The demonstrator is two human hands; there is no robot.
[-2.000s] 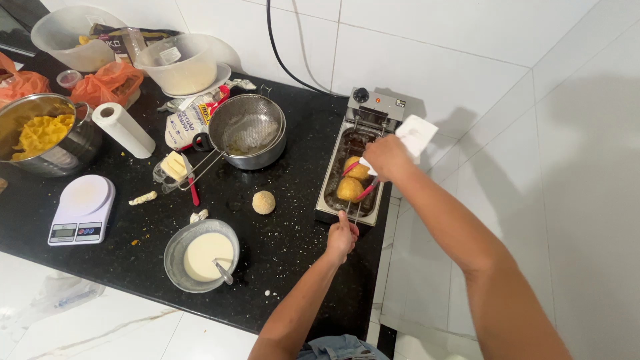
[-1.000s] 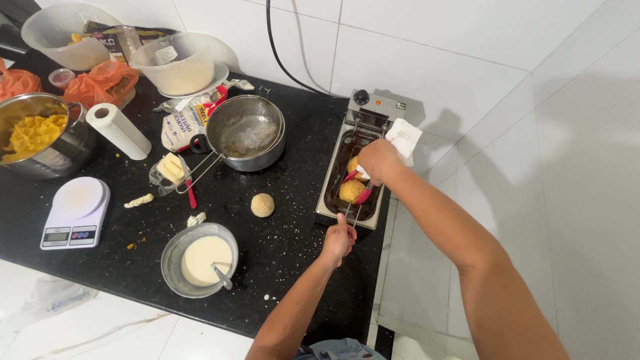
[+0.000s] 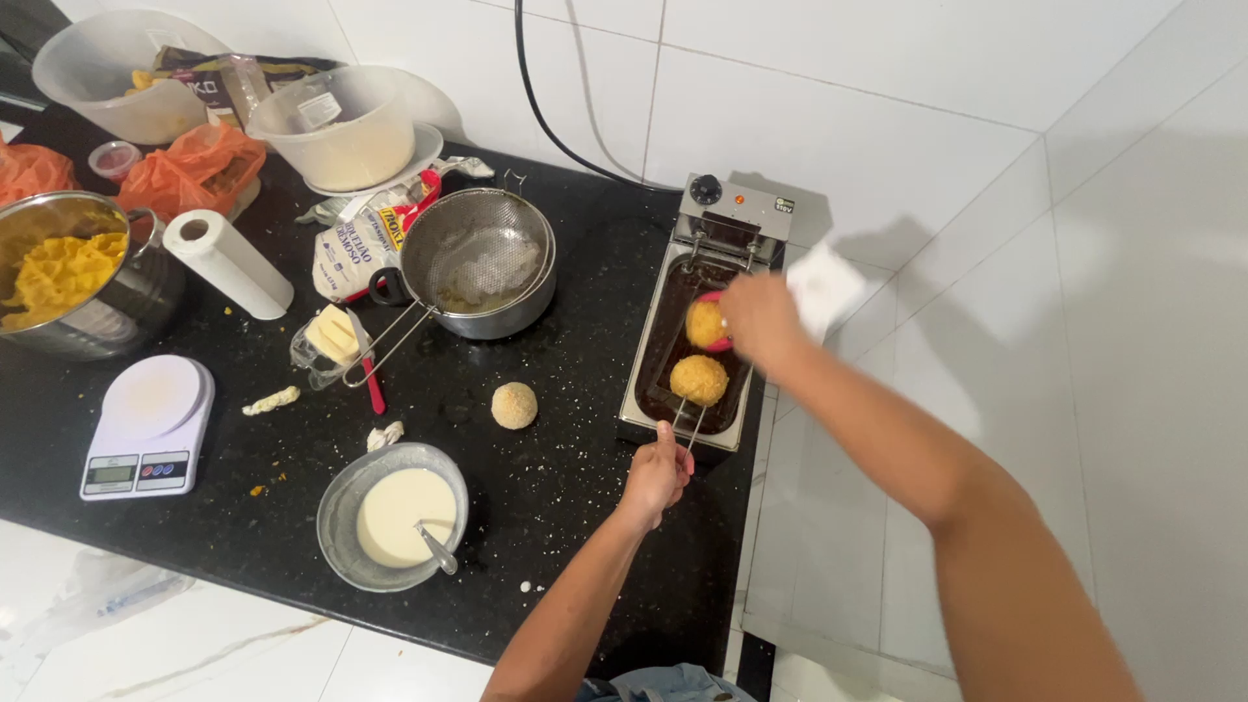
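My left hand [image 3: 657, 475] grips the wire handle [image 3: 690, 424] at the front end of a small electric deep fryer [image 3: 639, 366]. Over the dark oil lie two golden breaded balls [image 3: 698, 380], one behind the other. Above the fryer's right side, my right hand [image 3: 765, 317] is closed on a red utensil [image 3: 719, 343], mostly hidden by the fingers, whose red part touches the rear ball. A white paper towel [image 3: 824, 285] sticks out to the right from this hand. One paler breaded ball [image 3: 514, 406] rests on the black counter, left of the fryer.
A bowl of white batter with a spoon [image 3: 392, 517], a sieve over a pot [image 3: 478, 263], butter [image 3: 332, 336] with a red-handled knife [image 3: 372, 383], a kitchen scale [image 3: 151, 426], a paper towel roll [image 3: 229, 263] and a steel pot [image 3: 93, 278] stand leftward. A black cord [image 3: 546, 117] runs behind.
The right hand has shifted slightly over the fryer, and the red utensil is now at the rear ball; a second ago it was around the front one. The left hand still holds the wire handle.
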